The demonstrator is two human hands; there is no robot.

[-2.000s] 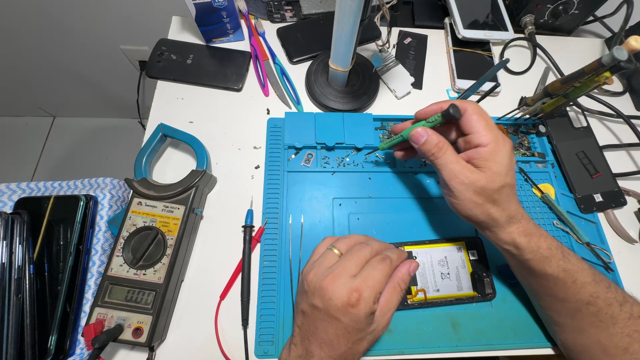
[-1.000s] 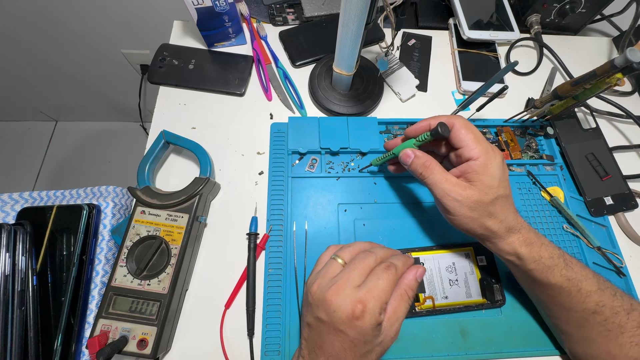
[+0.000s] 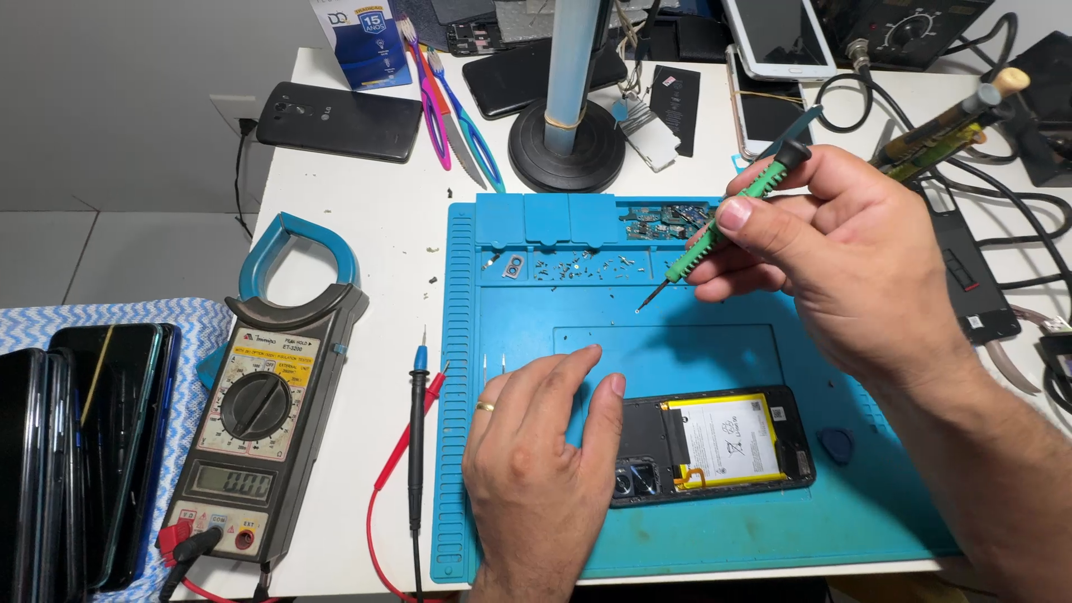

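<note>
My right hand [image 3: 804,226] grips a green precision screwdriver [image 3: 712,230] with a black end cap; its tip points down-left over the blue silicone work mat [image 3: 670,536], with a tiny bright piece at the tip. Below it lies an opened smartphone [image 3: 653,419], its yellow-edged battery [image 3: 724,440] and camera module [image 3: 636,479] showing. My left hand [image 3: 540,461] rests at the phone's left end, fingers apart; whether it touches the phone I cannot tell. Small screws [image 3: 586,266] lie in a mat compartment behind, beside a compartment with circuit board parts [image 3: 666,222].
A clamp meter [image 3: 260,402] and test probes [image 3: 416,427] lie left of the mat. Stacked phones [image 3: 109,419] sit on a patterned cloth at far left. A round black stand base [image 3: 566,146], toothbrushes [image 3: 469,126] and an LG phone [image 3: 339,121] are behind. A blue pick [image 3: 835,445] lies right of the phone.
The screwdriver tip has moved away from the screw compartment, toward me. My left hand has shifted left, showing more of the phone's camera end.
</note>
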